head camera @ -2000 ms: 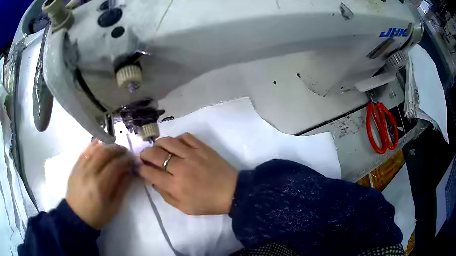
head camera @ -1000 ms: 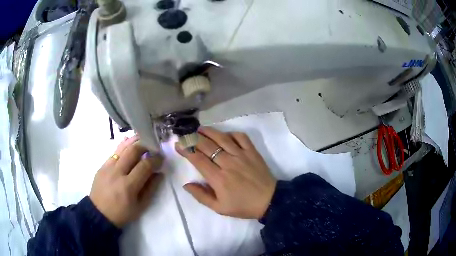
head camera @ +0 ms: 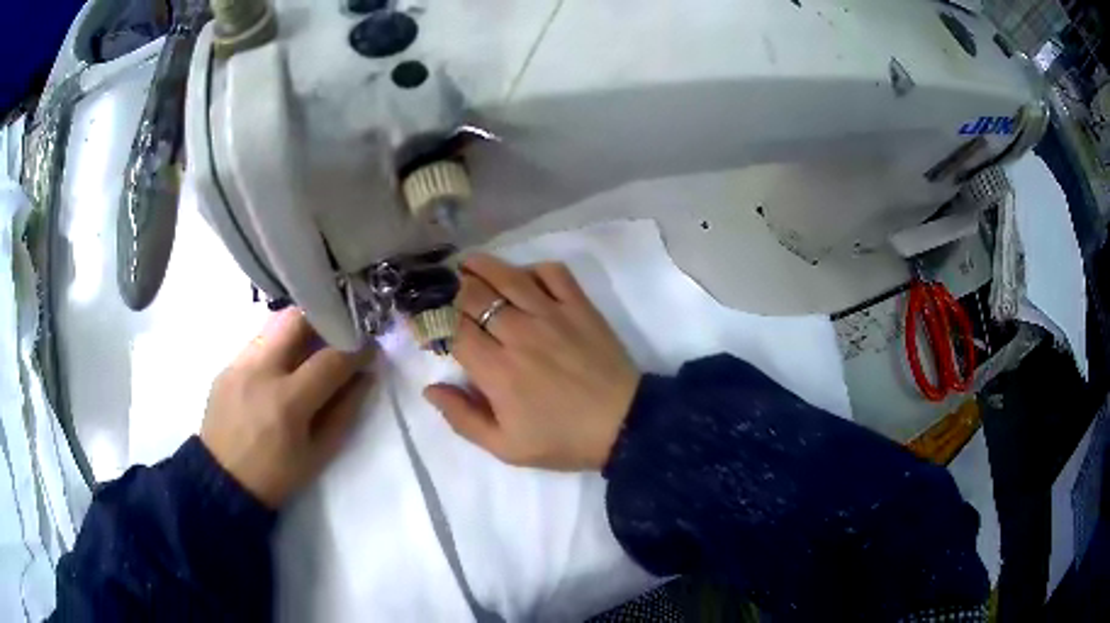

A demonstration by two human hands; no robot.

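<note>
A large white cloth panel (head camera: 755, 359) lies flat under the head of the sewing machine (head camera: 657, 122). A thin grey seam or folded edge (head camera: 426, 487) runs down the cloth from the needle area. My left hand (head camera: 286, 402) rests on the cloth left of the needle area, its fingertips partly behind the machine head. My right hand (head camera: 536, 365), with a ring, lies palm down on the cloth, fingers apart, beside the presser foot area. The needle tip and presser foot are hard to make out.
Red-handled scissors (head camera: 937, 341) lie right of the machine. Layered white cloth (head camera: 24, 402) is at the far left. A long grey shape (head camera: 152, 231) hangs left of the head. An amber taped surface (head camera: 946, 435) and black material (head camera: 1035, 475) are at the lower right.
The cloth has moved up under the machine, covering more of the bed to the right. Both hands have moved up slightly with it. The camera view has shifted, and the right fingers were closer together two seconds ago.
</note>
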